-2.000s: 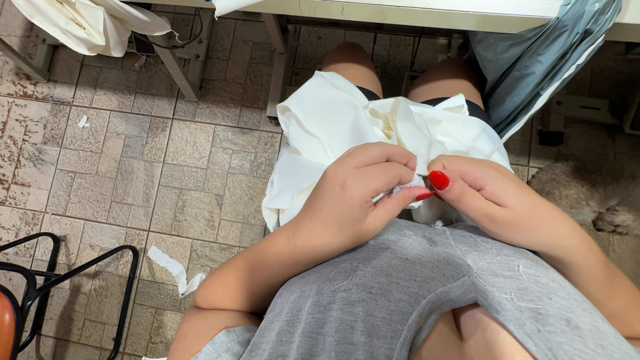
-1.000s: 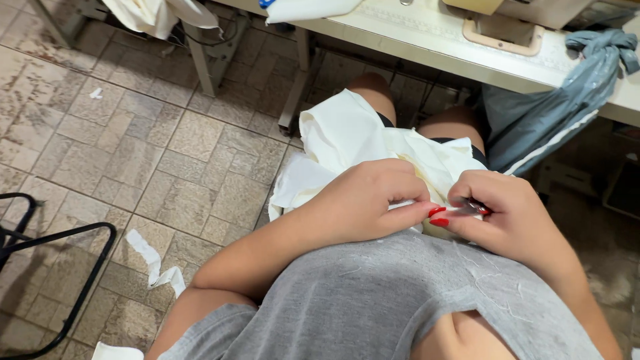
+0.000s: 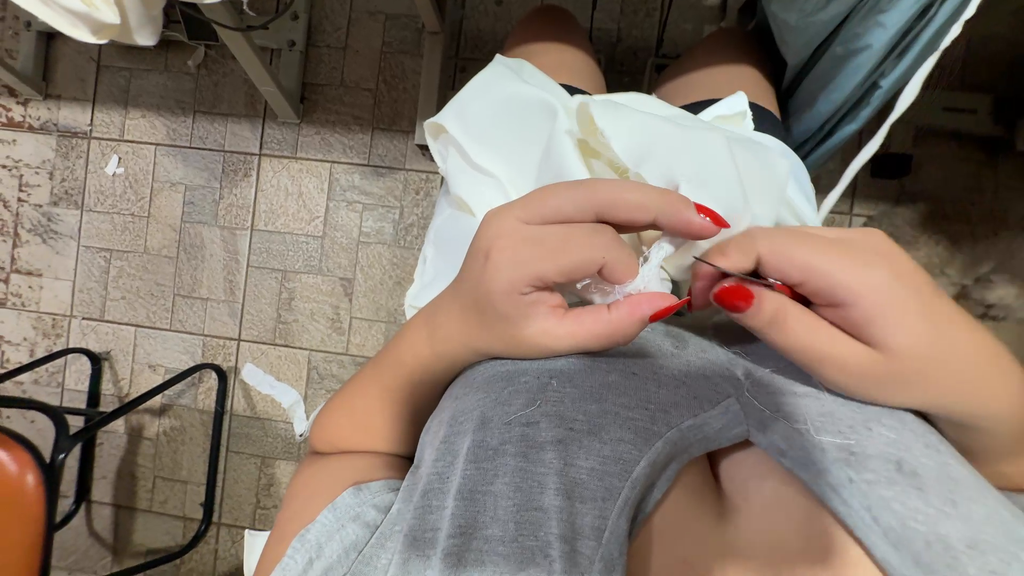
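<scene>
White fabric [image 3: 512, 144] lies bunched over my lap, with a frayed, thready edge near its middle. My left hand [image 3: 560, 272] is over the fabric, its curled fingers around a wad of white frayed threads [image 3: 652, 268]; index finger and thumb stand apart. Just to the right, my right hand [image 3: 840, 304] pinches a small thin dark metal tool [image 3: 744, 276] between thumb and index finger, its tip pointing left towards the left hand. The tool's exact kind cannot be told, as the fingers hide much of it. Loose threads lie on my grey shirt.
A black tubular metal frame [image 3: 216, 448] with an orange seat [image 3: 20, 504] stands at lower left. Fabric scraps [image 3: 276, 388] lie on the tiled floor. Metal table legs [image 3: 264, 72] are at the top. A grey-blue plastic bag [image 3: 856, 64] hangs at upper right, beside a white cord [image 3: 904, 104].
The index finger and thumb of my left hand have spread apart, and the thin tool in my right hand now shows more plainly. The view has shifted, and the tabletop has left it.
</scene>
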